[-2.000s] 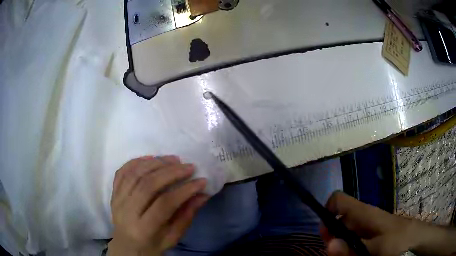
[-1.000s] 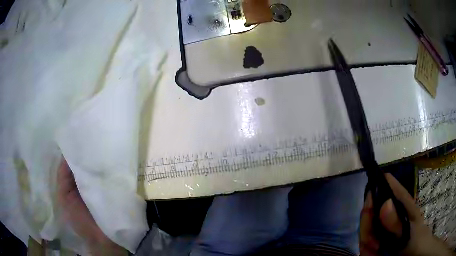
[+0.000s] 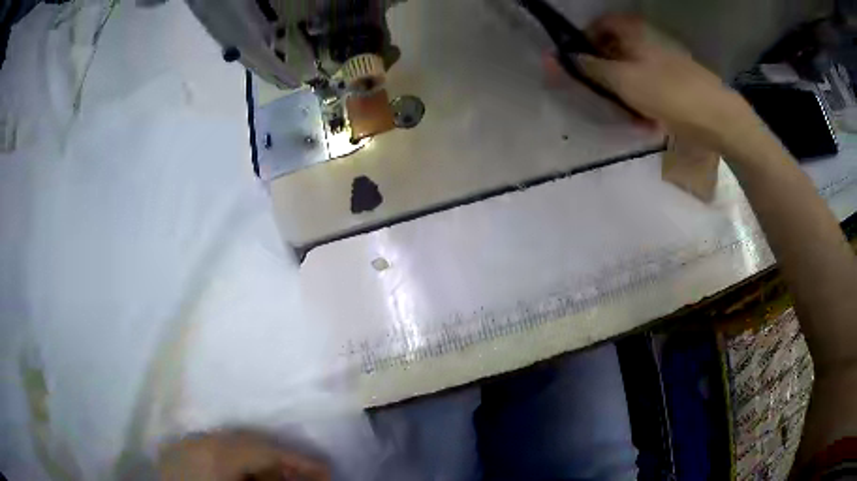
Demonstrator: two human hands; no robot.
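Note:
My right hand (image 3: 648,80) is at the upper right over the machine bed, closed around the handles of the black shears (image 3: 568,38); the blades run off the top edge. My left hand (image 3: 240,457) is blurred at the bottom edge, partly covered by the white cloth; its fingers and any grip cannot be made out. The white cloth (image 3: 122,244) lies in a big loose heap over the left side of the table.
The sewing machine head with its ribbed cream knob (image 3: 364,70) stands at top centre, an orange-brown block (image 3: 369,115) below it. A tan card (image 3: 691,169) lies under my right forearm. A black phone (image 3: 794,120) is at far right. Ruler marks (image 3: 507,315) line the front edge.
My right hand has carried the shears from the table's front edge up to the upper right. The view has shifted, showing more of the machine head. The cloth reaches further right; my left hand is lower.

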